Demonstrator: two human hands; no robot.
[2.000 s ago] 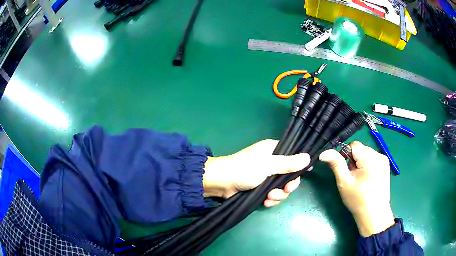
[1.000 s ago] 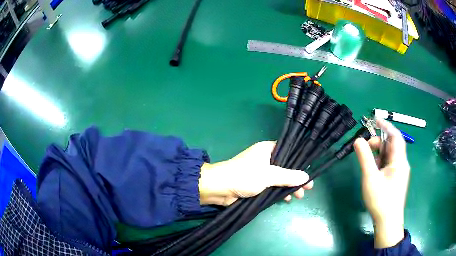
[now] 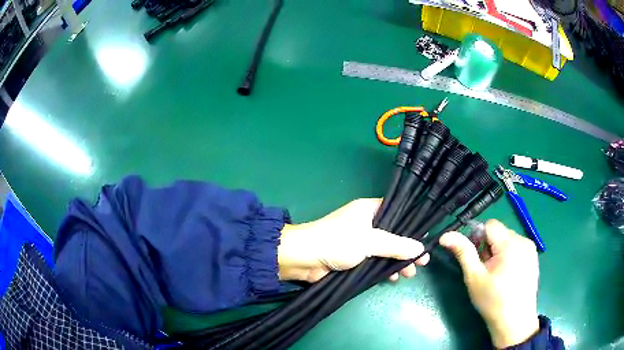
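Observation:
My left hand [image 3: 349,239] is closed around a bundle of black cable leads [image 3: 308,294], thumb on top. Their ribbed black connectors [image 3: 448,164] fan out toward the upper right, above the bench. My right hand [image 3: 503,273] is beside the lowest connector [image 3: 482,202], with thumb and forefinger bent around a small, blurred, shiny piece [image 3: 475,231]. What this piece is, I cannot tell. The right hand's other fingers are curled and partly hidden.
On the green bench [image 3: 171,123] lie orange-handled scissors [image 3: 388,126] behind the connectors, blue-handled cutters [image 3: 525,217], a white marker [image 3: 547,167], a steel rule [image 3: 534,106], a green translucent item [image 3: 477,63], a yellow bin [image 3: 479,39], a single lead [image 3: 260,51] and plastic bags [image 3: 610,198].
My right hand was raised at the end connector a second ago; it has moved down and left, to just below that connector. The blue-handled cutters are uncovered again. My left hand keeps its hold.

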